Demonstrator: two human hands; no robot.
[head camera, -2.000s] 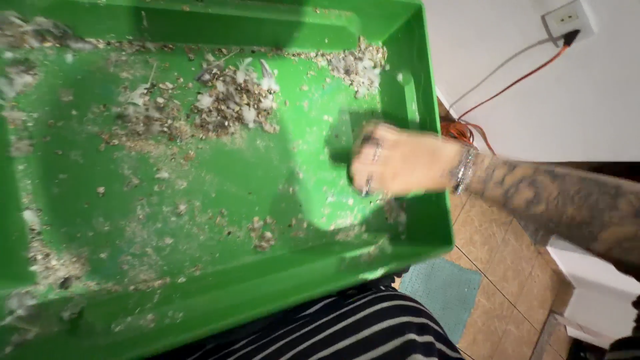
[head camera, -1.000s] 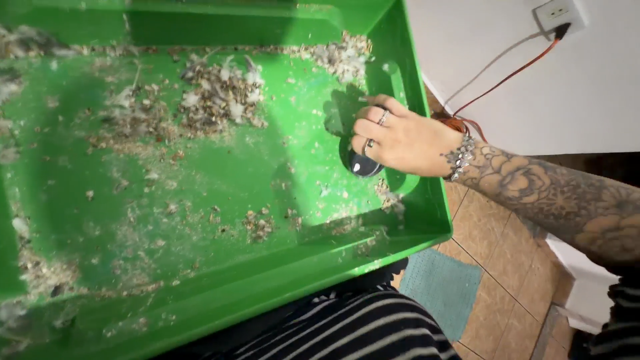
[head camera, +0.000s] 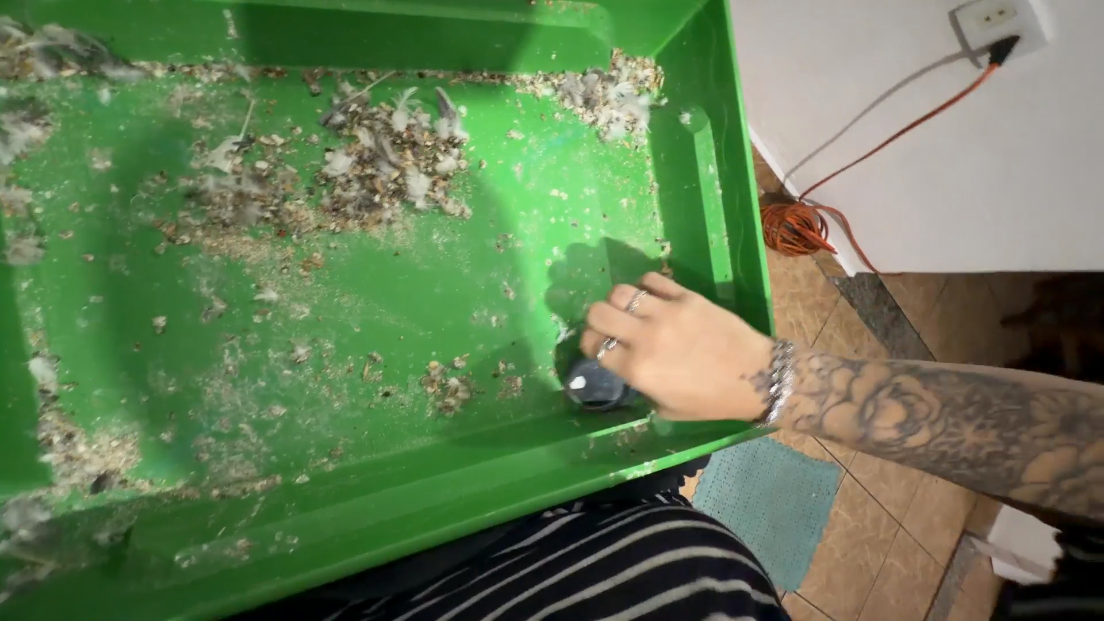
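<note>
My right hand (head camera: 681, 349), with rings and a chain bracelet, is closed around a dark rounded object (head camera: 595, 385) with a shiny surface. Its kind cannot be told, as the fingers cover much of it. The object is held low against the floor of a green plastic tray (head camera: 414, 293), near the lower right corner. Piles of seed husks and feathers (head camera: 392, 164) lie in the upper middle of the tray, with more debris (head camera: 608, 95) in the upper right corner. A small clump of husks (head camera: 447, 385) lies left of the hand. My left hand is not in view.
The tray's right wall (head camera: 749, 172) stands beside my wrist. An orange cable (head camera: 906, 129) runs from a wall outlet (head camera: 992, 21) to a coil (head camera: 792, 228) on the tiled floor. A teal mat (head camera: 768, 509) lies below the tray, beside my striped clothing (head camera: 638, 561).
My right hand has moved toward the tray's near right corner, with the dark object still in its fingers. The large piles of husks look unchanged.
</note>
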